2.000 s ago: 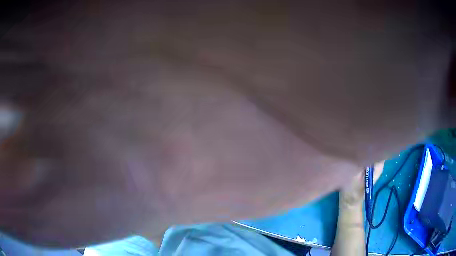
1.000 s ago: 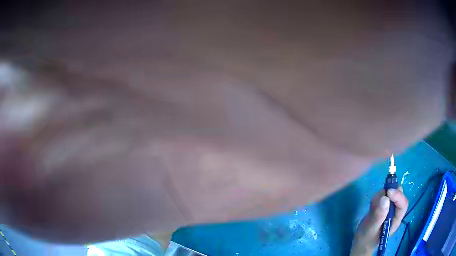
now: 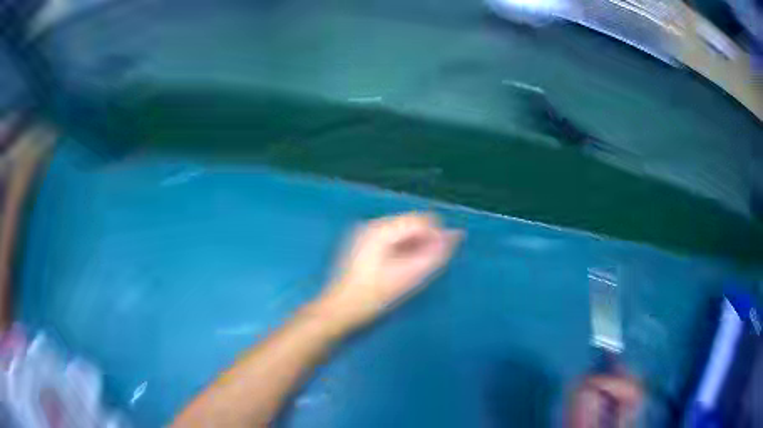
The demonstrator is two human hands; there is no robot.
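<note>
My left hand [image 3: 397,259] is over the middle of the blue-green bench [image 3: 209,251], near the dark green raised edge. It is blurred, with its fingers curled in, and nothing shows in it. My right hand [image 3: 606,401] is at the bottom right, partly cut off by the frame edge. It is closed on the soldering iron [image 3: 606,309], whose pale metal barrel points up the picture. The barrel is smeared by motion, and the tip is not clear.
The green raised strip [image 3: 293,67] runs across behind the bench, with a dark, blurred, cable-like piece [image 3: 560,125] on it. The blue tray [image 3: 711,376] with a white strip is at the right edge. A whitish-pink blurred thing [image 3: 54,389] is at the lower left.
The large blurred hand or arm that covered most of the view is gone. My left hand now shows over the bench. My right hand and the iron sit lower and further left.
</note>
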